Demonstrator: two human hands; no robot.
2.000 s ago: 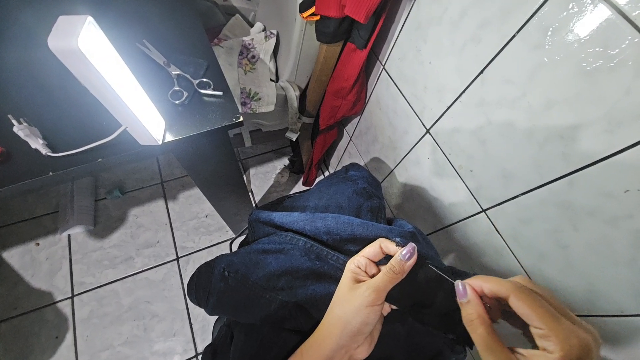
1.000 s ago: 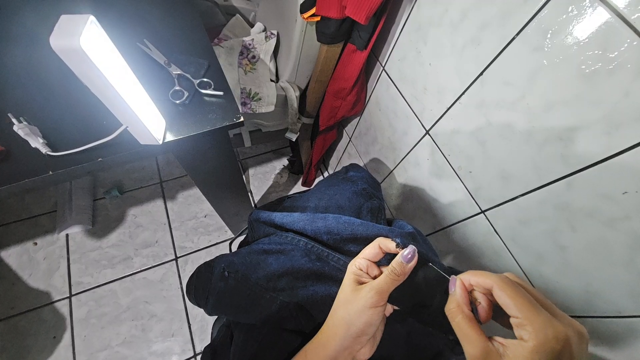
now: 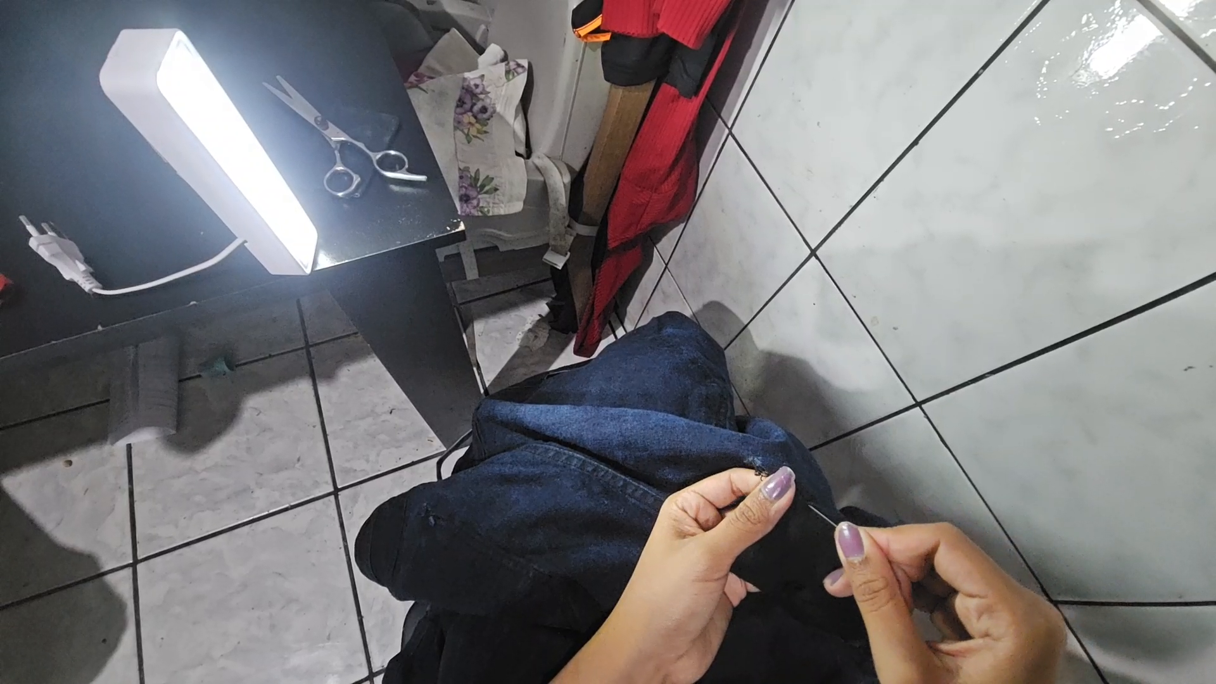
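Dark blue denim (image 3: 608, 437) lies bunched below and behind my hands. My left hand (image 3: 708, 560) pinches a small dark piece (image 3: 761, 470) between thumb and forefinger, at the upper edge of the thumb; whether it is part of the denim or separate I cannot tell. My right hand (image 3: 936, 598), just to the right, holds a thin sewing needle (image 3: 822, 515) between thumb and fingertip, its free end pointing up and left towards my left thumb. The two hands are apart. Any thread is too fine to make out.
On the black table (image 3: 418, 214) at upper left stand a lit white lamp (image 3: 204, 161) with its plug (image 3: 62, 256) and steel scissors (image 3: 347, 147). Behind are floral cloth (image 3: 484, 133) and a red garment (image 3: 655, 180). A tiled wall (image 3: 997, 237) rises on the right.
My right hand, with the needle, has shifted slightly since the earlier frames. The left hand keeps its pinch in nearly the same place.
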